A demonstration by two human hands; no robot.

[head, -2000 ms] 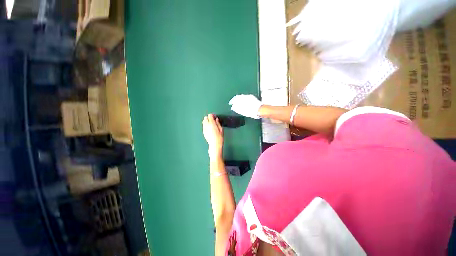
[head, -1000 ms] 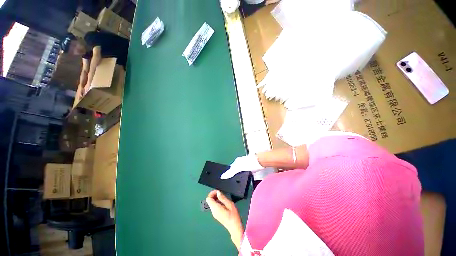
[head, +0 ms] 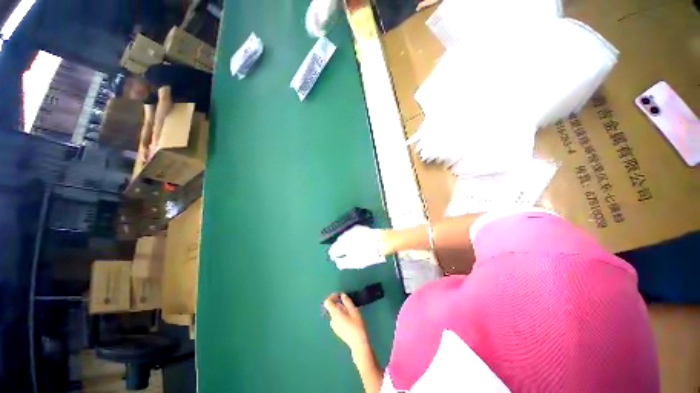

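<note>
A black housing (head: 347, 223) lies on the green belt (head: 284, 169), its ribbed side showing. My right hand (head: 358, 247), in a white glove, is against its near side; the fingers are partly hidden, so I cannot tell if it grips. A second black housing (head: 366, 295) is on the belt closer to me. My bare left hand (head: 345, 318) holds its far end between thumb and fingers.
Bagged housings (head: 313, 69) (head: 246, 56) lie farther up the belt. White bubble bags (head: 506, 92) are fanned on the printed cardboard (head: 614, 207) at right, with a pink smartphone (head: 669, 121). Across the belt, a person's arms reach into an open carton (head: 173, 153).
The housing under my right hand has turned from its flat face to its ribbed side and moved away from my left hand. Another white bagged piece shows at the top of the belt.
</note>
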